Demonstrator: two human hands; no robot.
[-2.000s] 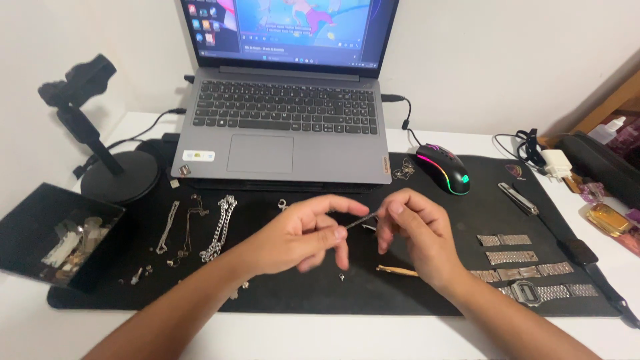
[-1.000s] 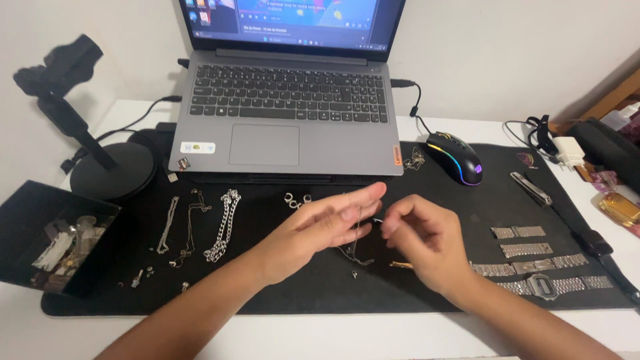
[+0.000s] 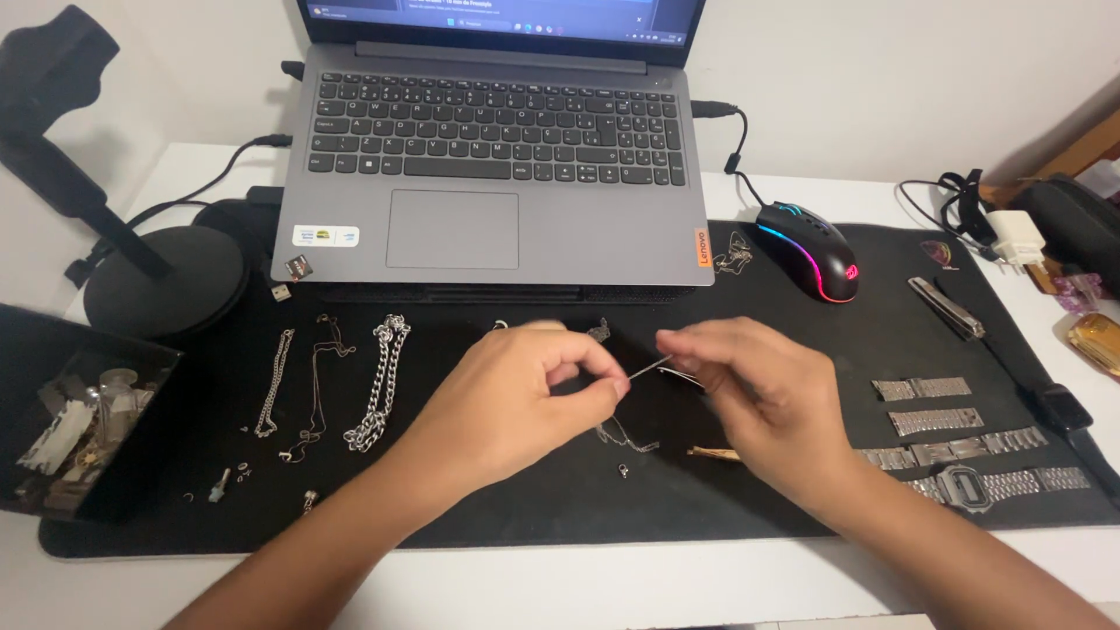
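A thin silver chain (image 3: pixel 649 367) stretches between my left hand (image 3: pixel 547 385) and my right hand (image 3: pixel 761 376), pinched at each end by thumb and forefinger. Below my left hand another fine chain (image 3: pixel 626 437) lies on the black desk mat (image 3: pixel 560 516), near a small metal charm (image 3: pixel 623 471). By my right palm is a gold-coloured strip (image 3: pixel 713 453), partly hidden by the hand. To the left lie a thick curb chain (image 3: pixel 381 385), a finer tangled chain (image 3: pixel 317 385) and a short chain (image 3: pixel 276 385).
A Lenovo laptop (image 3: pixel 551 223) stands behind my hands, a lit mouse (image 3: pixel 809 254) right of it. At left are a black stand (image 3: pixel 166 280) and an open black box (image 3: pixel 157 367) of small items. Metal watch bands (image 3: pixel 936 422) and a digital watch (image 3: pixel 965 488) lie at right.
My left hand's fingers, extended a second ago, are now curled into a pinch. The thin chain now shows drawn out between both hands. The view has shifted closer.
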